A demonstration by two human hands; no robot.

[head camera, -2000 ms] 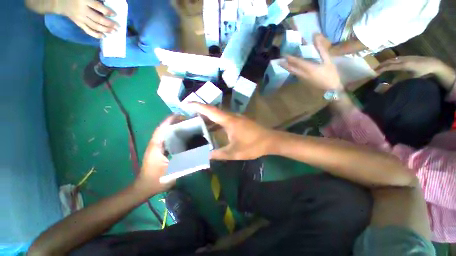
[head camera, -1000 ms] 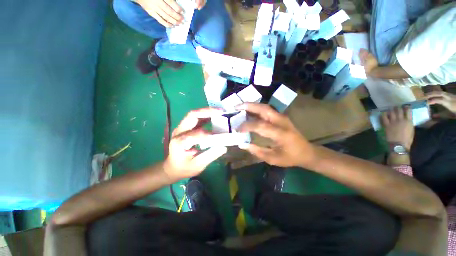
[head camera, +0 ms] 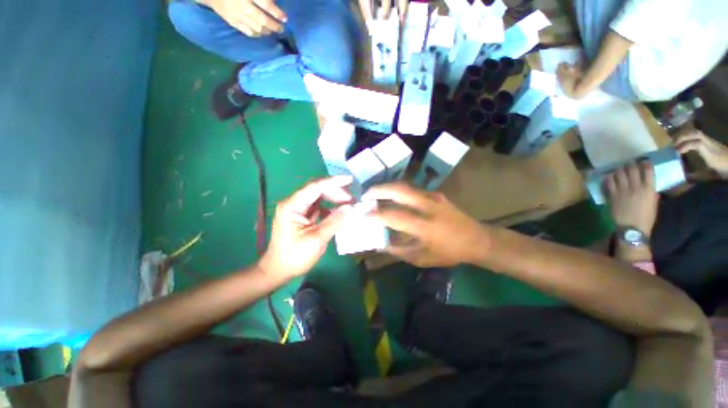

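A white folding carton [head camera: 361, 233] stands upright between my hands, its end facing up. My left hand [head camera: 307, 227] has its thumb and fingertips at the carton's upper left edge. My right hand [head camera: 427, 223] holds the carton's right side, with its fingers over the top end. The fingers partly hide the flaps, and the carton's lower part is out of sight. Closed product boxes [head camera: 391, 151] stand just beyond my hands. Black tubes [head camera: 487, 104] stand in a cluster further back, with more boxes around them.
Brown cardboard [head camera: 511, 182] lies under the boxes. A white sheet [head camera: 613, 127] is at the right, near a clear bottle [head camera: 681, 111]. Another person's hand [head camera: 632, 187] holds a box at the right. More people sit at the back. A blue curtain [head camera: 72, 159] hangs at left.
The carton's open mouth and raised flaps are now folded down under my fingers. The person at back left no longer holds a box; a hand now touches a standing box at the back.
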